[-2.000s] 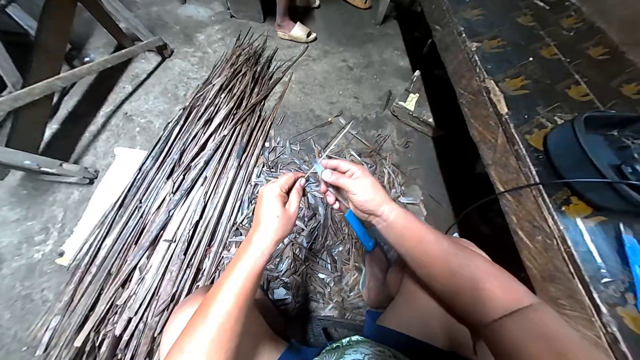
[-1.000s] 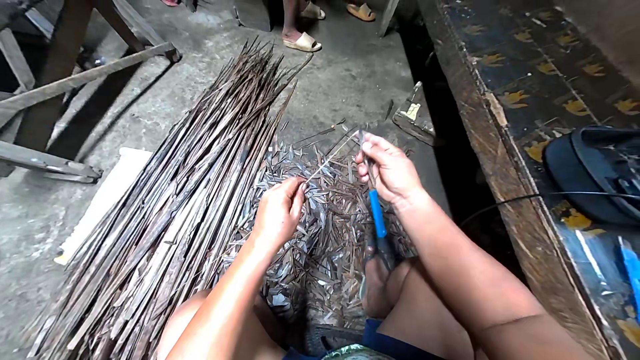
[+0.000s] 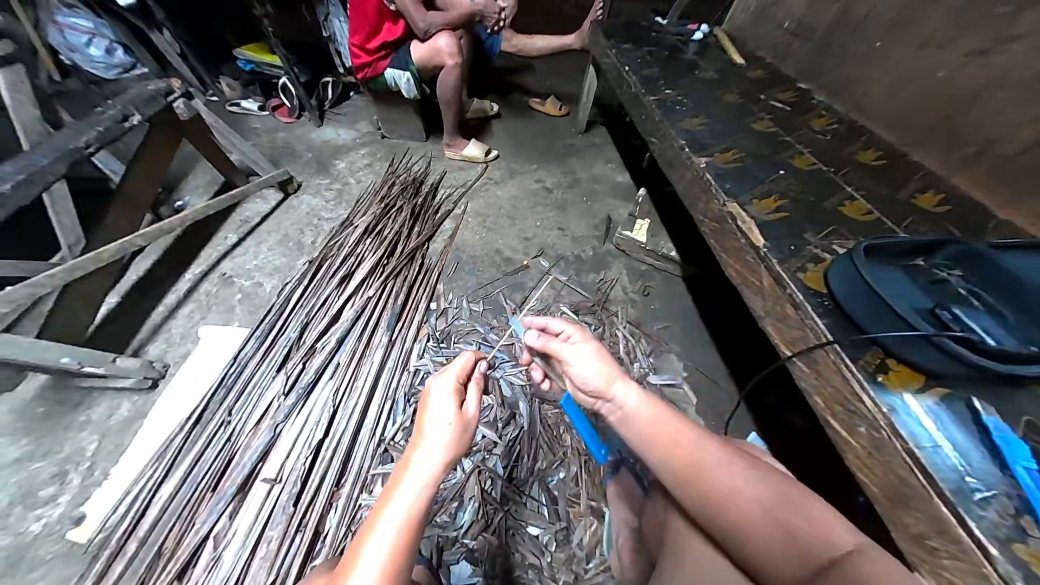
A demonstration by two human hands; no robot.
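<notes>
My left hand (image 3: 453, 400) pinches the near end of a thin pale stick (image 3: 534, 299), perhaps a leaf midrib, which slants up and away to the right. My right hand (image 3: 571, 357) is shut on a knife; its blade tip (image 3: 517, 327) touches or nearly touches the stick just past my left fingertips, and its blue handle (image 3: 585, 428) sticks out below the palm. Beneath both hands lies a heap of short dry shavings (image 3: 520, 455). A large bundle of long dry brown leaf strips or stalks (image 3: 325, 349) lies on the floor to the left of my left hand.
A low wooden platform with a patterned top (image 3: 780, 236) runs along the right, bearing a black bag or case (image 3: 934, 305) with a cable. A wooden trestle (image 3: 146, 236) stands at left. Ahead, a seated person (image 3: 443, 61) has sandalled feet on the concrete floor. A small wooden block (image 3: 650, 252) lies by the platform.
My right hand, farther from my left hand a second ago, is back close to it, with the knife blade by the stick. The view has tilted up, showing more of the seated person.
</notes>
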